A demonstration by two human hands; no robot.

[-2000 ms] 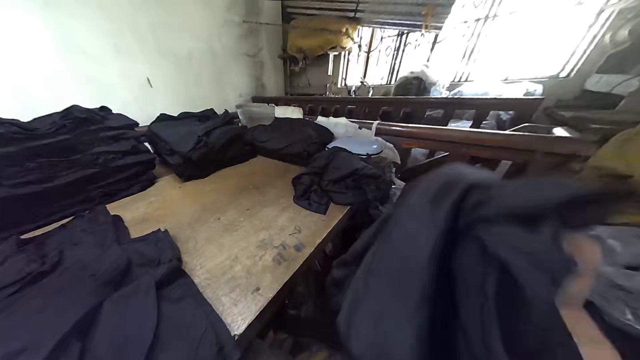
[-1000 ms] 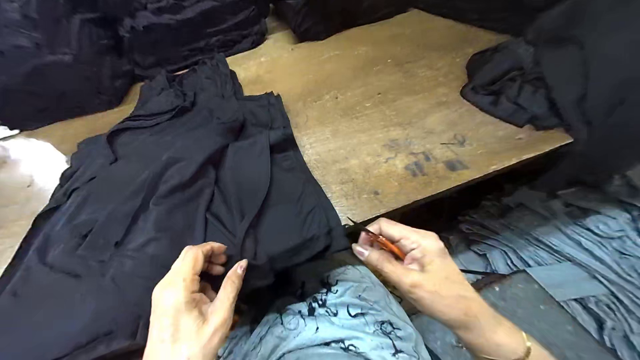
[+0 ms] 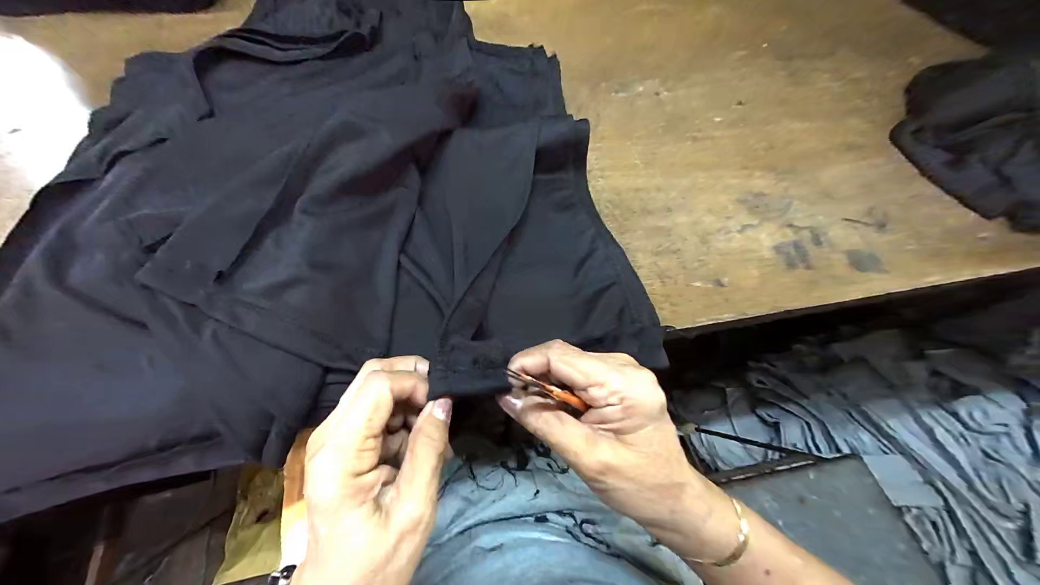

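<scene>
A black fabric garment (image 3: 349, 203) lies over the near edge of the wooden table, on top of more dark cloth. My left hand (image 3: 378, 455) pinches its hemmed edge between thumb and fingers. Just to the right, my right hand (image 3: 601, 414) holds a small tool with orange handles (image 3: 556, 393), perhaps thread snips; its dark, thin tip touches or lies very close to the same edge. The fingers cover most of the tool. A gold-coloured bracelet is on my right wrist.
The wooden table (image 3: 731, 146) has dark marks near its edge. A bunched black cloth (image 3: 983, 138) lies at its right. Grey-blue fabric pieces (image 3: 934, 406) are heaped below on the right. Thread scraps cling to light blue cloth (image 3: 520, 520) over my lap.
My left hand was open beside the garment and now pinches its edge. My right hand has brought the orange-handled tool to that edge. The view has turned down since the oldest frame.
</scene>
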